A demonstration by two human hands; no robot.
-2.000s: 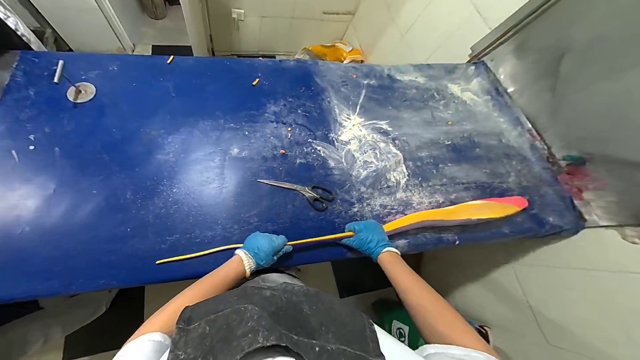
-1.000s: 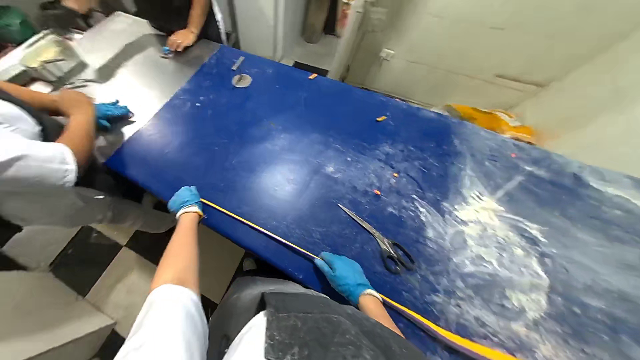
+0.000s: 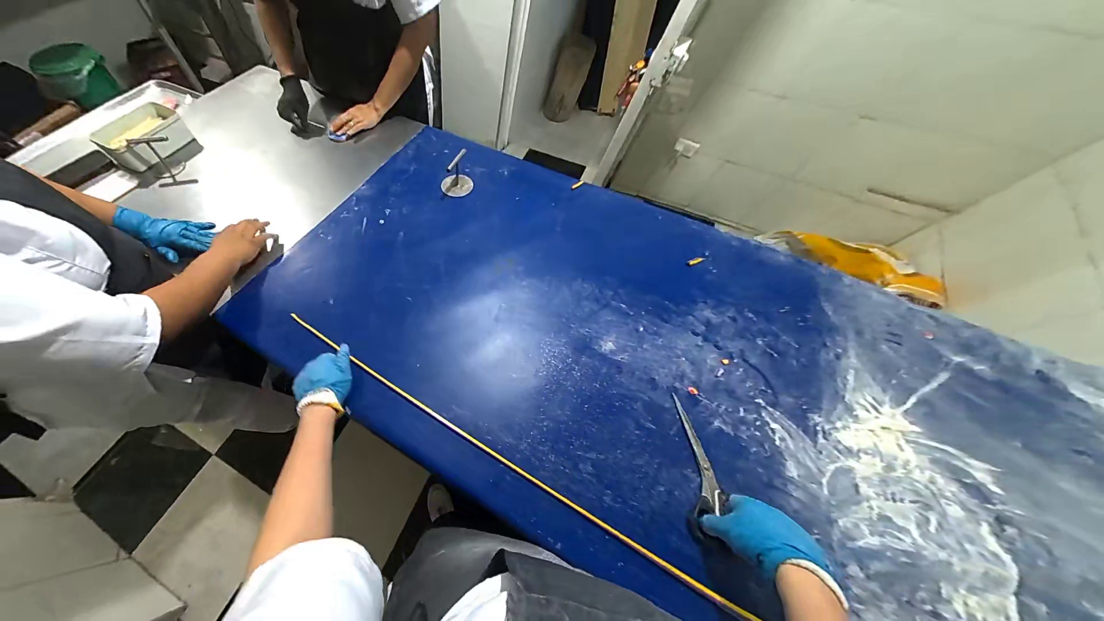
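A thin yellow rope of pliable material [image 3: 517, 472], perhaps pulled candy, runs diagonally along the near side of the blue table [image 3: 517, 250]. Its far end lies just past my left hand [image 3: 323, 379], in a blue glove, whose thumb touches the rope near that end; the curled fingers are partly hidden, so a grip is not clear. On the right, my gloved right hand [image 3: 759, 533] has its fingers on the black handles of the metal scissors [image 3: 703, 461]. The blades point away from me, and the rope passes below the handles, leaving the frame at the bottom.
White powder [image 3: 906, 483] covers the table's right part, with small orange scraps [image 3: 695, 261] about. A round metal disc with a handle [image 3: 457, 185] stands at the far end. Two people work at the steel table [image 3: 259, 164], where a rectangular container [image 3: 145, 138] sits. A yellow bag [image 3: 862, 263] lies behind.
My right hand has left the rope and moved to the scissors, which lay untouched on the table before. The rope's thin end now shows past my left hand. The view has swung left since the first frame.
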